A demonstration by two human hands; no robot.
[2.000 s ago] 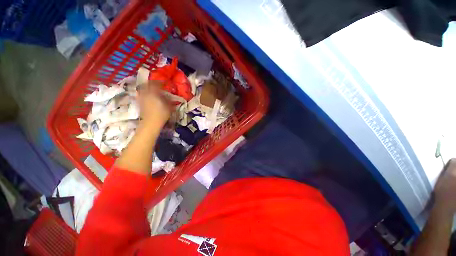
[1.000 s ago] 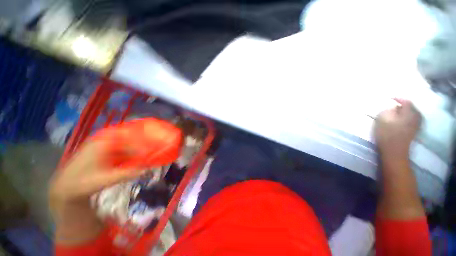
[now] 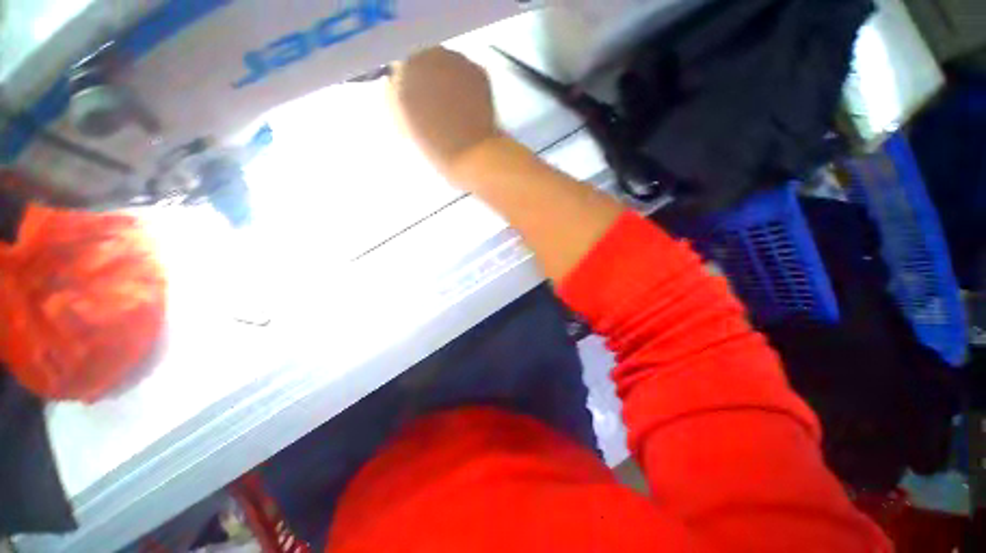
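Observation:
A crumpled red plastic bag [image 3: 84,302] is at the left edge of the picture, over the white machine table [image 3: 324,313]. The white sewing machine head [image 3: 303,54] with blue "JACK" lettering runs across the top left. My right hand [image 3: 443,99] is on the table just below the machine head, in the upper middle. It is blurred and its fingers are turned away, so what it holds is not visible. My left hand is not in view. Black-handled shears [image 3: 603,117] lie on the table to the right of my right hand.
Black cloth [image 3: 746,92] is piled at the table's right end. Blue slatted baskets [image 3: 781,254] with dark cloth stand below it. Another black piece [image 3: 30,464] lies at the lower left. The red basket [image 3: 263,518] shows partly below the table's front edge.
The view has swung right from the scrap basket to the machine. The red bag was lifted from the basket in my left hand and now shows at the table's left, without the hand visible.

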